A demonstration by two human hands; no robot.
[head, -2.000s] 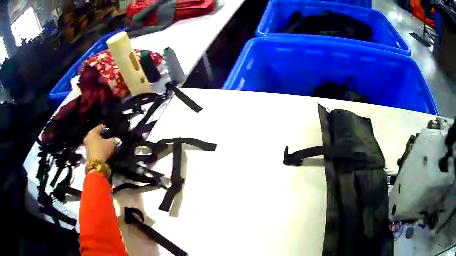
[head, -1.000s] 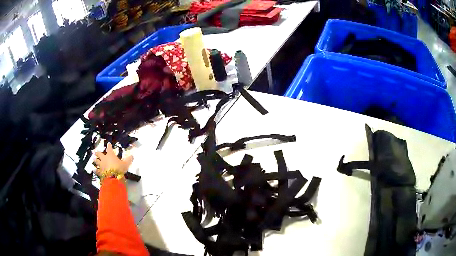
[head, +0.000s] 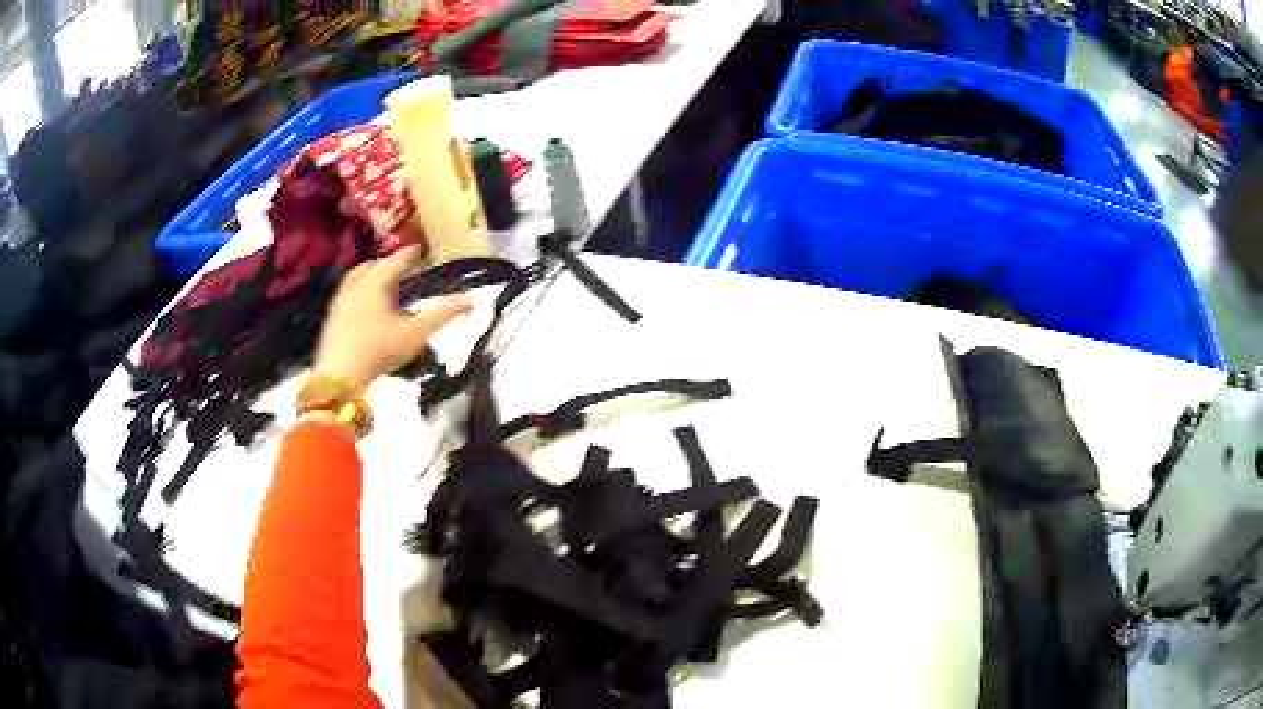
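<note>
My left hand (head: 377, 326), bare with a yellow bracelet and an orange sleeve, is over the left part of the white table with its fingers apart. It seems to hold nothing. A loose pile of black webbing straps (head: 596, 554) lies right of my forearm. More thin black straps (head: 194, 416) lie at the far left. The dark camouflage panel (head: 1049, 554) lies at the right, with one black strap (head: 921, 452) sticking out to its left. My right hand is not in view.
The white sewing machine (head: 1202, 513) is at the right edge. Blue bins (head: 956, 229) stand behind the table. A cream tube (head: 441, 173), a grey-green spool (head: 564, 191), a red patterned cloth (head: 357, 173) and dark red fabric (head: 229, 298) are at the back left. Red pieces (head: 596, 35) lie on a farther table.
Since the first frame, a strap pile has appeared in the middle of the table. My left hand has moved from the far-left straps up and right, towards the cream tube. The view has shifted.
</note>
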